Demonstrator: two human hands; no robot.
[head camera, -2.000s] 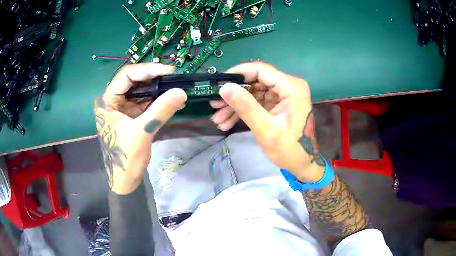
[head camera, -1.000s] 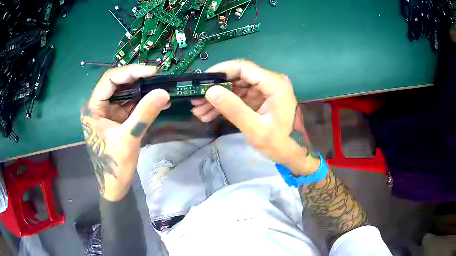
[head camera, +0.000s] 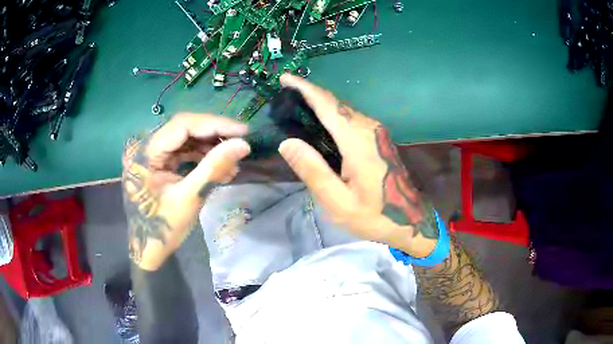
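A black plastic housing (head camera: 296, 114) is blurred by motion between my hands, at the bench's front edge. My right hand (head camera: 356, 175) has its thumb and fingers around it, fingers on the far side. My left hand (head camera: 181, 175) is just left of it with thumb and fingertips close together; a dark piece shows between its fingers, but I cannot tell whether it is part of the housing. The board inside the housing cannot be made out. A pile of green circuit boards (head camera: 232, 44) with red wires lies just beyond my hands.
A large heap of black housings (head camera: 40, 74) lies at left and another black cluster (head camera: 588, 33) at far right on the green bench (head camera: 464, 80). Red stools (head camera: 494, 225) stand on the floor at both sides. A person in dark clothing (head camera: 564, 201) is at right.
The housing was held level between both hands with its green board showing; now it is turned and blurred in my right hand. My left hand has come off its left end.
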